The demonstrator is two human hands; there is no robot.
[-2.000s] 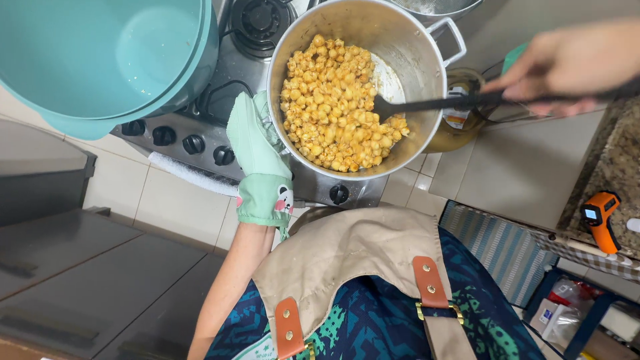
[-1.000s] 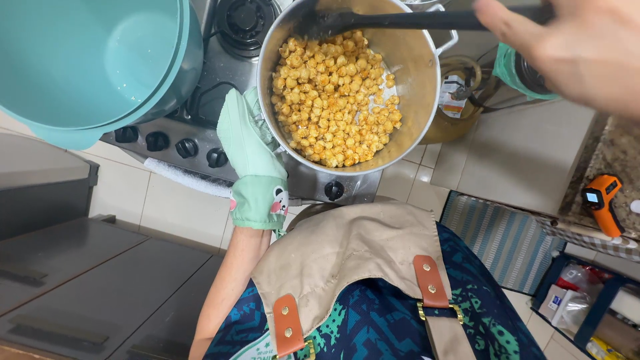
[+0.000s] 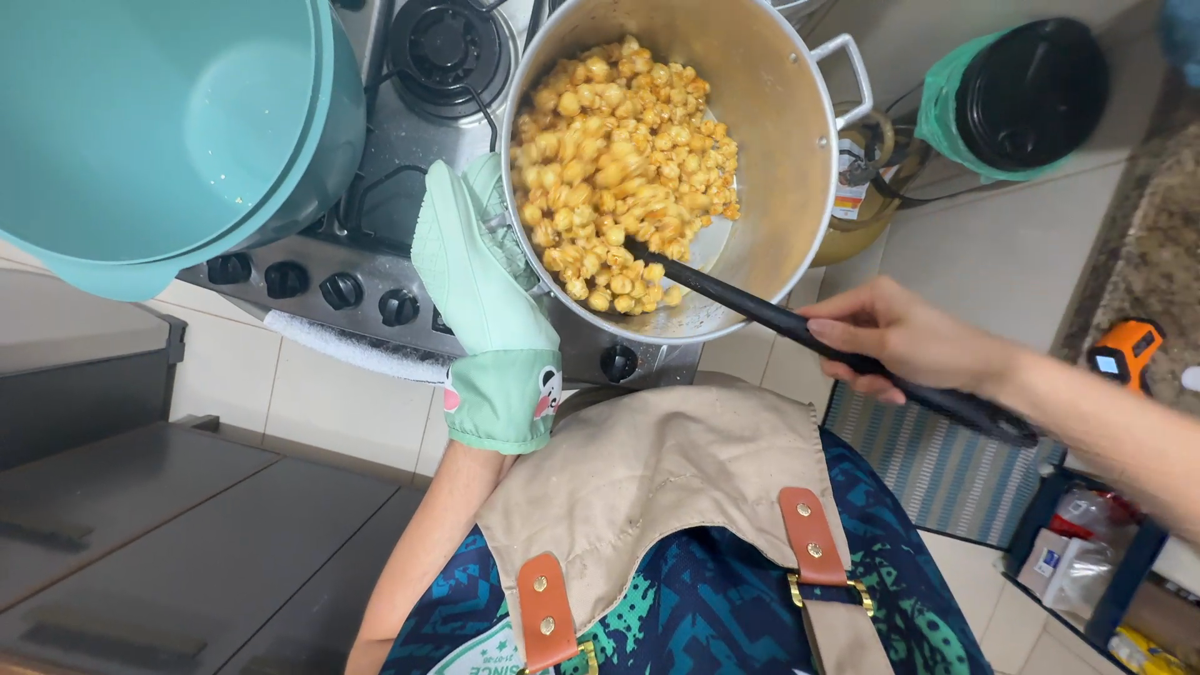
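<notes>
A large aluminum pot (image 3: 783, 178) stands over the stove and holds caramel-coated popcorn (image 3: 619, 169), part of it blurred by motion. My left hand, inside a mint-green oven mitt (image 3: 487, 300), grips the pot's left side handle, which the mitt mostly covers. My right hand (image 3: 891, 337) is closed around the handle of a black utensil (image 3: 741, 300), whose head is buried in the popcorn at the pot's lower middle. Left of the pot is a large turquoise plastic bowl (image 3: 323, 141) with a few crumbs inside.
The gas stove (image 3: 300, 253) has black knobs and a bare burner (image 3: 448, 47). A gas cylinder (image 3: 858, 234) and a black-lidded bin (image 3: 1031, 94) with a green bag are at the right. An orange infrared thermometer (image 3: 1125, 354) lies on the granite counter (image 3: 1158, 253). A striped mat (image 3: 919, 459) covers some floor.
My right hand has moved from the upper right down to the pot's lower right, and the utensil's head from the pot's top rim into the popcorn. The mitt has stayed at the pot's side.
</notes>
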